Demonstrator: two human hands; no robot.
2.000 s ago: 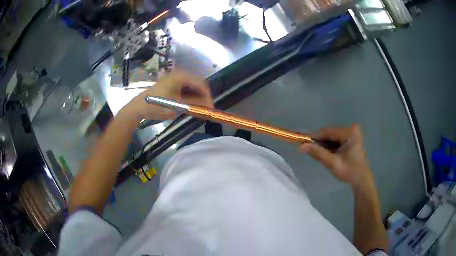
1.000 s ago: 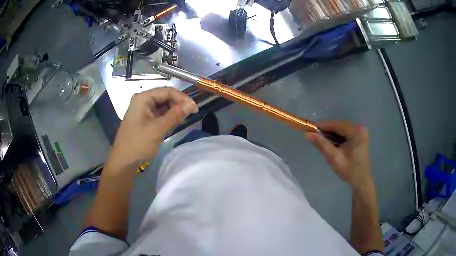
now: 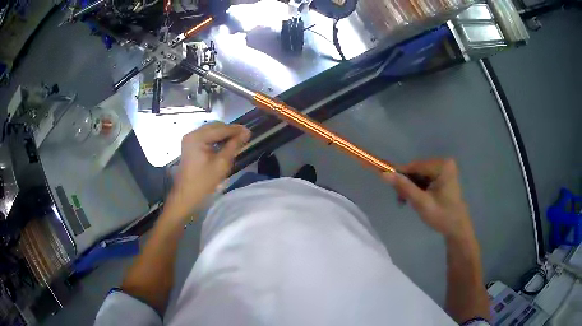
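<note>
My right hand (image 3: 440, 191) grips the lower right end of a loading rod (image 3: 231, 84). Copper rings (image 3: 325, 132) are packed along the rod from its silver upper part down to my fingers. The rod slants up to the left, and its far end meets an arm of the rotary feeder (image 3: 169, 56), or overlaps it in view; whether it is seated there I cannot tell. My left hand (image 3: 214, 149) is below the rod and off it, fingers curled with the tips together. Nothing shows between them.
Parts trays (image 3: 408, 16) lie at the bench's upper right end, beside a silver rack (image 3: 488, 28). A dark unit (image 3: 293, 33) with a cable stands between feeder and trays. The metal bench edge (image 3: 306, 105) runs diagonally in front of me. A blue stool (image 3: 565, 216) is at the far right.
The rod's far end has risen from near my left wrist to the feeder. My left hand has come away from beside the rod, its fingertips closing since one second ago. My right hand keeps its grip.
</note>
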